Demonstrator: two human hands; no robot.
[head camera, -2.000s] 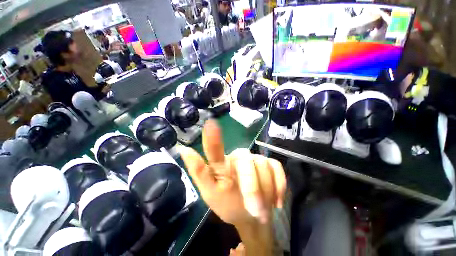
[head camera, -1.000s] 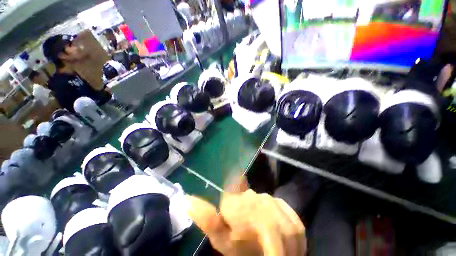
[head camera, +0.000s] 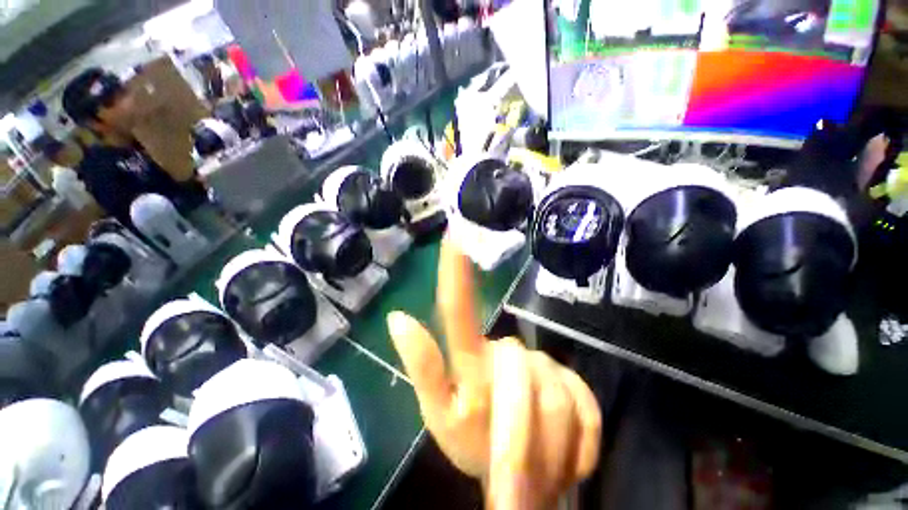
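Note:
My left hand (head camera: 518, 408) is raised over the bench corner, blurred. Its thumb and index finger stick out and its other fingers are curled; it holds nothing. My right hand is not in view. White dome cameras with glossy black faces run in a row along the left bench, with a large one (head camera: 254, 448) nearest. Another camera (head camera: 493, 199) stands at the bench corner beyond the fingertip. On the right bench are a camera with visible lenses (head camera: 577, 234) and two plain-faced cameras (head camera: 682, 239), (head camera: 794, 264).
A monitor (head camera: 707, 80) with image panes and a colour block stands behind the right cameras. A white mouse (head camera: 834, 344) lies beside them, with small white pieces (head camera: 892, 331) farther right. A person (head camera: 119, 159) in dark clothes is at upper left. More cameras line the far-left bench.
The hand dropped low with its fingers blurred, then rose again with the index finger extended. The view has shifted, so the right cameras and monitor look larger. The cameras keep their arrangement.

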